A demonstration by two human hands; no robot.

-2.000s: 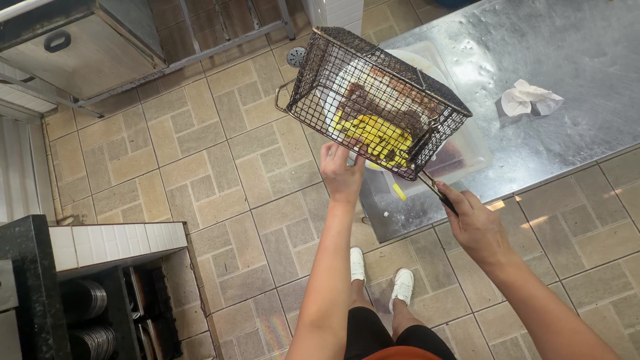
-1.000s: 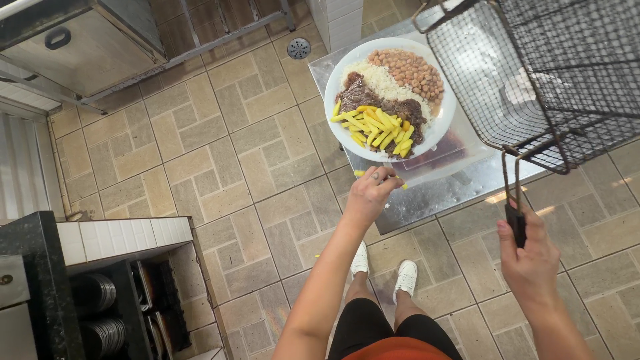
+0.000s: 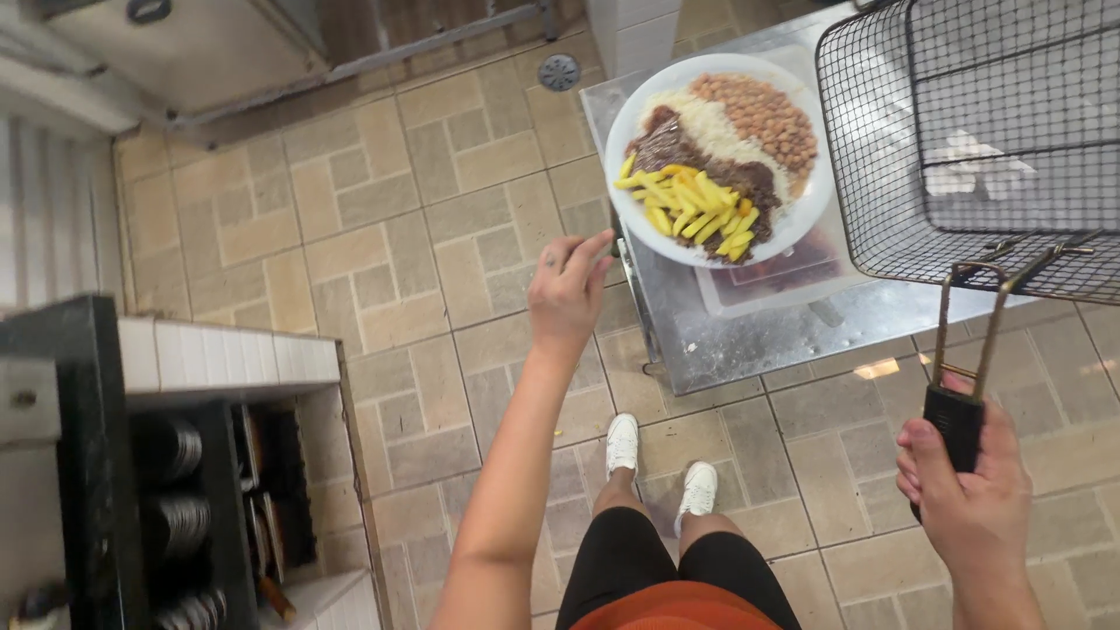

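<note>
My right hand (image 3: 971,499) grips the black handle of a wire fryer basket (image 3: 989,149), which is tilted above the table at the upper right. Through its mesh no fries show inside. A white oval plate (image 3: 623,206) rests over a translucent plastic container lid or tray (image 3: 744,302). On the plate are beans (image 3: 770,118), white rice (image 3: 722,122), dark cooked meat (image 3: 665,144) and yellow French fries (image 3: 691,201) at the near side. Just left of the plate, my left hand (image 3: 569,284) hangs with bent fingers and nothing visible in them.
The steel table (image 3: 700,359) has its corner near my white shoes (image 3: 622,446). Stacked plates (image 3: 179,525) stand on shelves under a dark counter (image 3: 79,420) at the lower left. A floor drain (image 3: 559,72) and a metal appliance (image 3: 184,52) are at the top.
The basket was over the plate two seconds ago; it has moved right, uncovering the food. My left hand was near the basket's rim, then below the plate with yellow pieces at its fingers, which no longer show.
</note>
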